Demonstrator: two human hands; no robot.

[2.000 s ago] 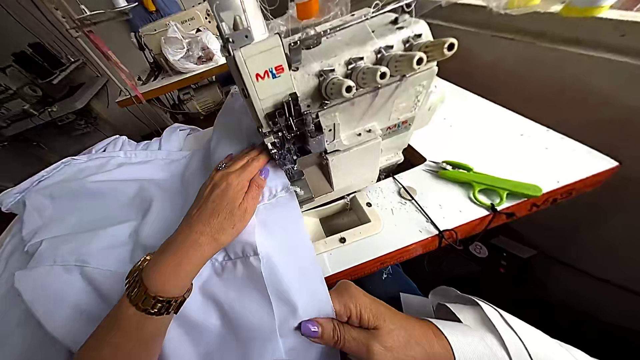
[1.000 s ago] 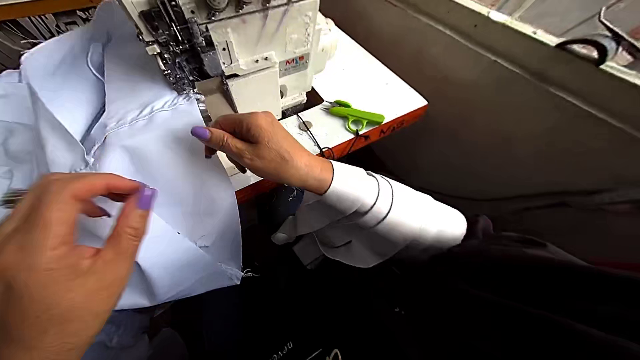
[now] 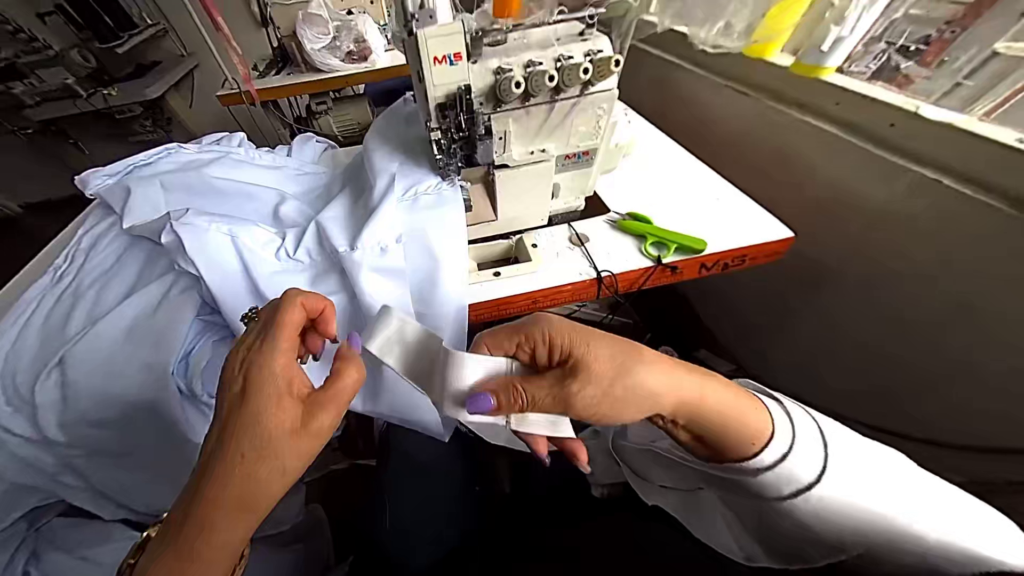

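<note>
My right hand (image 3: 568, 372) holds a folded strip of white elastic band or fabric (image 3: 476, 376) between thumb and fingers, in front of the table edge. Just left of the strip's free end is my left hand (image 3: 292, 368), thumb and fingertips apart with nothing between them. Light blue fabric (image 3: 320, 232) with gathered seams lies across the left of the table and hangs over its front. One edge of it reaches under the presser foot area of a white overlock sewing machine (image 3: 520, 136); the foot itself is hard to make out.
Green thread snips (image 3: 660, 236) lie on the white tabletop (image 3: 704, 192), right of the machine. A black cord (image 3: 596, 268) hangs over the red-orange front edge. Behind stands another table with a white plastic bag (image 3: 340, 36). A wall ledge runs along the right.
A white strip is now in my right hand, which showed no strip one second ago. Two seconds ago both hands were on the blue fabric. The view has swung right and back.
</note>
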